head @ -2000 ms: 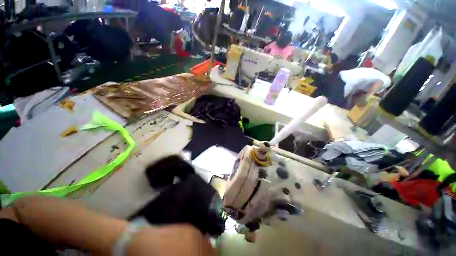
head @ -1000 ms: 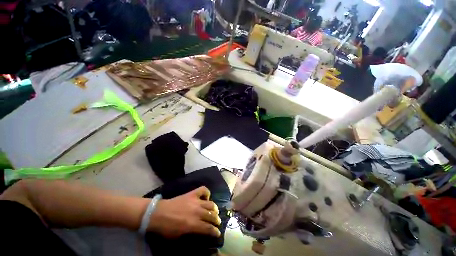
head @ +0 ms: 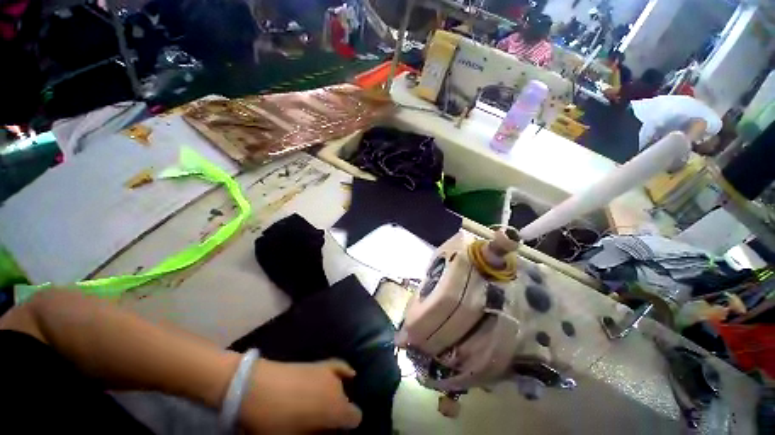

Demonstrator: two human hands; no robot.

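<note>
A black garment piece (head: pixel 361 327) lies flat on the white table beside the sewing machine head (head: pixel 463 310), its right edge close to the needle area. A folded or curled part of black cloth (head: pixel 291 253) lies above it. My left hand (head: pixel 302 398), with a pale band at the wrist, rests on the near left part of the black piece, fingers pointing right; its fingertips are blurred and partly turned down. My right hand is not in view. The needle and presser foot are hidden by the machine head.
A neon strip (head: pixel 229 225) curves across the left of the table. Black cut panels (head: pixel 395 208) lie beyond the head, with a black bundle (head: pixel 395 157) in the trough. A brown sheet (head: pixel 289 123), a pale bottle (head: pixel 520 116) and another machine stand behind. A person in stripes sits farther back.
My left hand has moved slightly left and down over the black piece, uncovering more of it near the machine. The view has shifted slightly. Earlier, the black cloth was blurred and bunched by the head.
</note>
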